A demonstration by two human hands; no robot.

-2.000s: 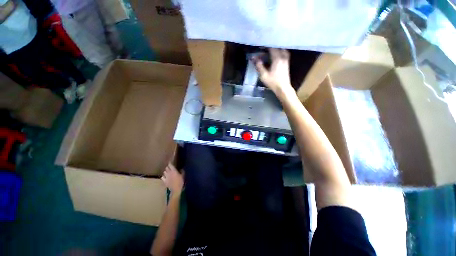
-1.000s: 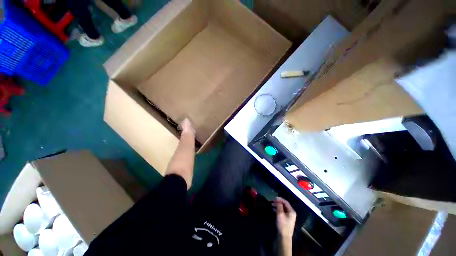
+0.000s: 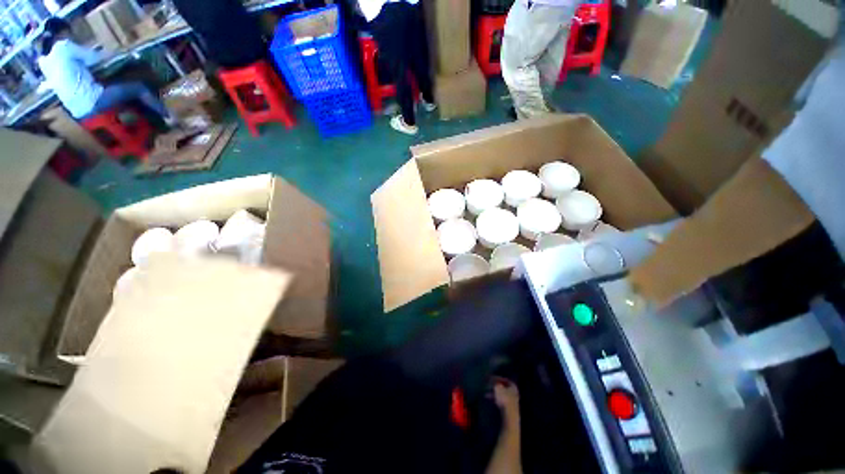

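A flat brown cardboard sheet [image 3: 176, 356] is at the lower left, tilted and blurred, in front of a carton. My left hand is not visible; the sheet and the frame's edge may hide it. My right hand [image 3: 505, 398] is small and dim, low over my lap beside the machine, with no object visible in it. The left carton [image 3: 408, 231] stands open with white plastic housings [image 3: 498, 226] in rows, round open ends up. The machine's black panel has a green start button [image 3: 583, 315] and a red stop button [image 3: 622, 404].
A supply carton [image 3: 296, 250] at the left holds white housings [image 3: 196, 238]. Another open carton [image 3: 283, 398] is partly behind the sheet. A cardboard guard [image 3: 732, 231] rises over the machine bed [image 3: 672, 370]. Blue crates [image 3: 324, 74], red stools [image 3: 255, 93] and people are farther back.
The brown layer inside the left carton is gone and rows of housings show there. A loose sheet is now at the lower left. The view has turned left; my left hand has left view.
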